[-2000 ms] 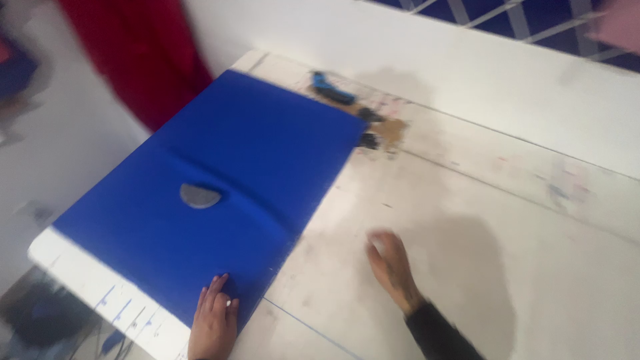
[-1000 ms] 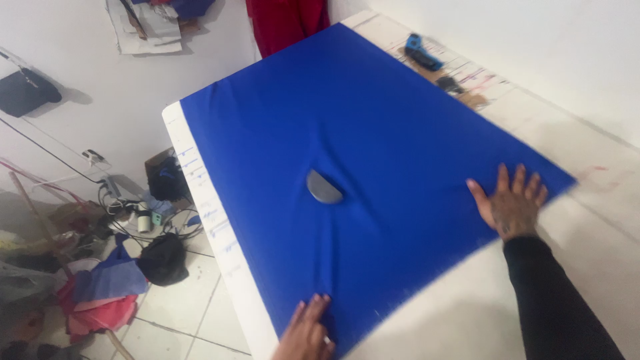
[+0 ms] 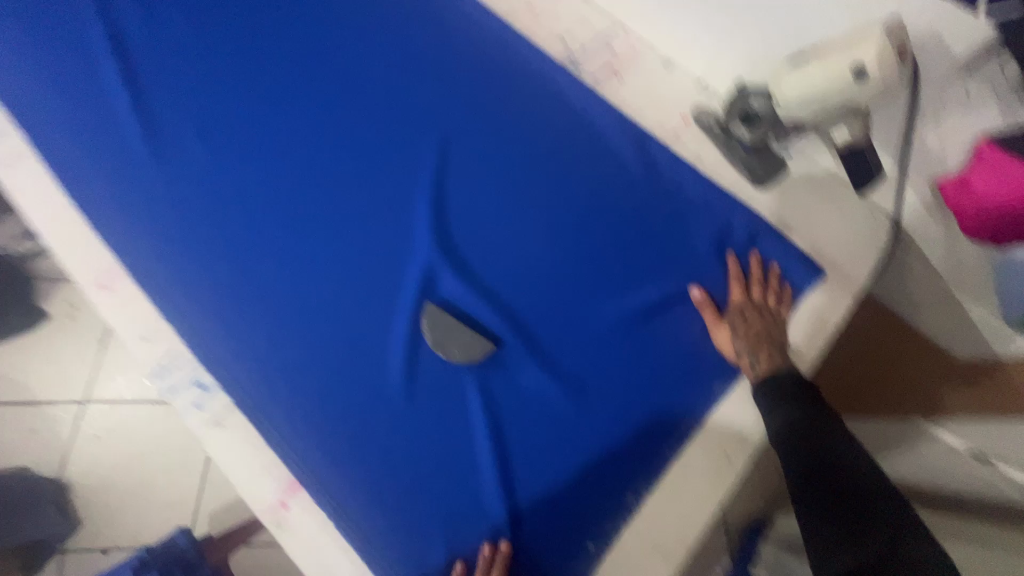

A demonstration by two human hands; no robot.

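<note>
Blue fabric (image 3: 304, 208) lies spread over the white table (image 3: 232, 400), with several folds running through its middle. On it rests a grey half-round piece (image 3: 456, 334). My right hand (image 3: 750, 324) lies flat on the fabric near its right corner, fingers apart. Of my left hand (image 3: 486, 560) only some fingertips show at the bottom edge, touching the fabric; the rest is out of view.
A white and grey electric cloth-cutting machine (image 3: 824, 88) with a cable lies beyond the fabric's right edge. Magenta cloth (image 3: 988, 192) is at the far right. Left of the table is a tiled floor (image 3: 136, 448) with dark and blue cloth on it.
Two seconds ago my right hand was off the fabric, over the bare table; now it lies on the fabric. The fabric reaches further over the table than then. The view has shifted.
</note>
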